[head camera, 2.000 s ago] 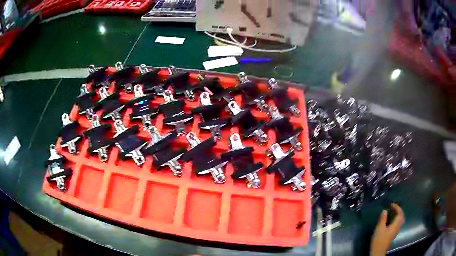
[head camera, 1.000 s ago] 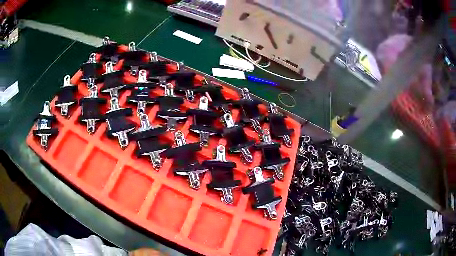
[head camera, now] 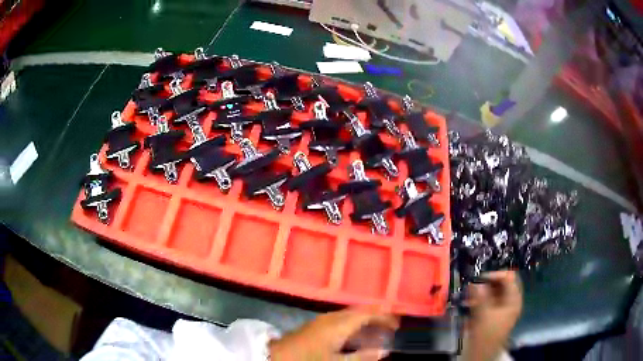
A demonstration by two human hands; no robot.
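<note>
My left hand (head camera: 337, 335) is at the bottom edge, below the front of the red-orange foam tray (head camera: 264, 276), partly cut off. My right hand (head camera: 495, 310) is to its right, just below the clip pile (head camera: 507, 211). Both hands are blurred. A dark, smeared shape (head camera: 423, 335) lies between them; whether either hand grips it cannot be told. Black units with silver clips (head camera: 324, 134) stand in several rows of the tray. One clamped unit (head camera: 99, 192) sits alone at the left end of the front row, beside several empty square pockets.
A pale metal box (head camera: 381, 25) with a white cable stands at the back. White strips (head camera: 345, 52), a blue pen (head camera: 383, 70) and a yellow and blue item (head camera: 498, 110) lie on the dark green bench (head camera: 63, 169). A white label (head camera: 24, 163) lies at the left.
Both hands now show at the bottom; a second ago mainly my left sleeve showed. The camera view has turned and shifted, so the tray appears more level. The clamped units look unchanged.
</note>
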